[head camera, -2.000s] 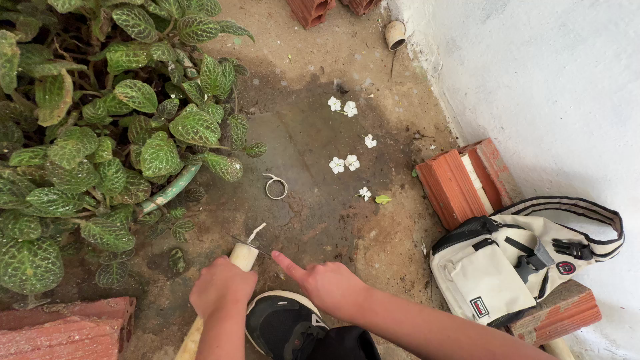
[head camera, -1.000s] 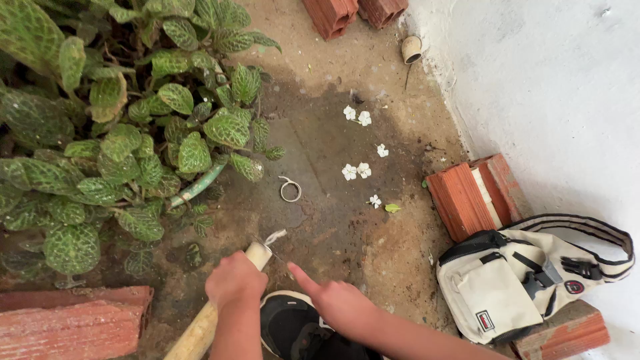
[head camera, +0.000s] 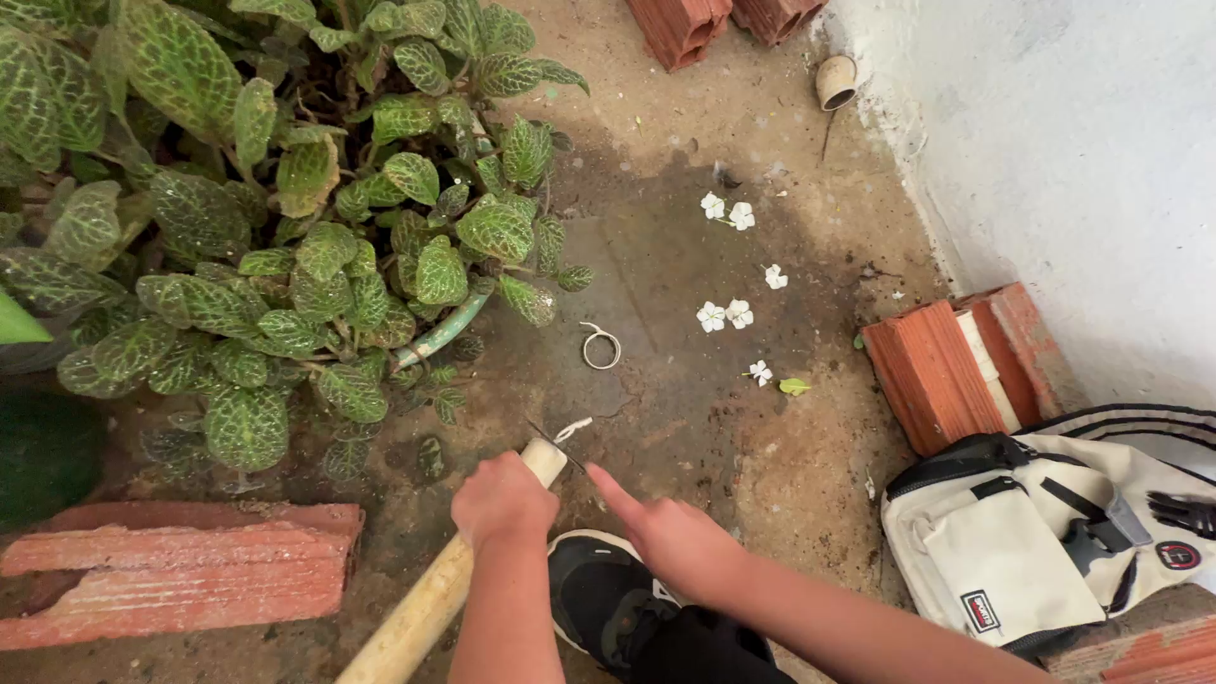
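Note:
My left hand (head camera: 505, 496) is closed around a pale wooden pole (head camera: 418, 600) near its upper end. My right hand (head camera: 665, 541) holds a thin dark blade (head camera: 557, 446) with the index finger stretched along it; its handle is hidden in the hand. The blade lies across the tip of the pole, beside a short twisted end of white cord (head camera: 574, 428). A small coil of pale cord (head camera: 600, 350) lies on the wet ground beyond the pole.
A leafy plant (head camera: 351, 256) fills the upper left. Hollow red bricks (head camera: 931, 375) and a cream bag (head camera: 1016, 541) stand by the white wall (head camera: 1064, 171). Another brick (head camera: 190, 570) lies lower left. White flowers (head camera: 711, 316) are scattered ahead; a black shoe (head camera: 608, 594) is below.
Both hands stay at the pole's end, while the blade's position across the tip has shifted slightly. The view has moved somewhat.

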